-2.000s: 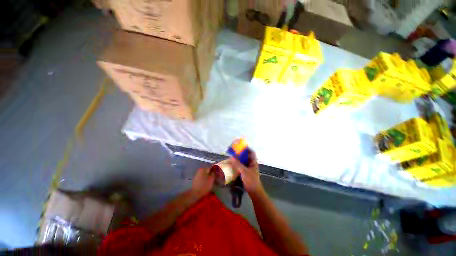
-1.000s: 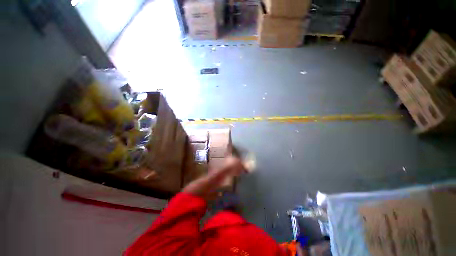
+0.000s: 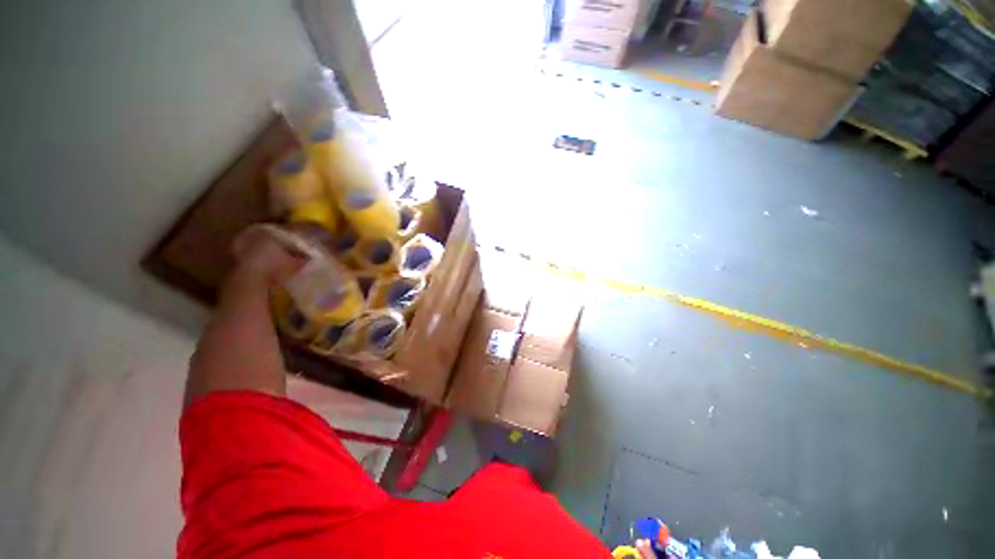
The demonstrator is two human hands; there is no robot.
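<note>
My left hand (image 3: pixel 271 260) reaches over the open carton of tape (image 3: pixel 439 311) and touches the left end of a wrapped sleeve of tape rolls (image 3: pixel 322 286). Its fingers are blurred and partly behind clear film, so their grip is unclear. Several yellow tape rolls with dark cores (image 3: pixel 378 253) fill the carton. More wrapped sleeves (image 3: pixel 355 169) stick up at its back. My right hand (image 3: pixel 644 549) is mostly cut off by the bottom edge, at the blue and orange tape dispenser (image 3: pixel 652 532).
A taped carton (image 3: pixel 535 377) with a white label stands against the open carton's right side. A red stool edge (image 3: pixel 423 450) is below. The wall (image 3: pixel 142 131) is at left. Grey floor has a yellow line (image 3: pixel 764 328). Large cartons (image 3: pixel 791 82) stand at the back right.
The view has turned from the table to the tape carton. My left hand has moved left onto the wrapped sleeve. The pale ring it held out earlier no longer shows.
</note>
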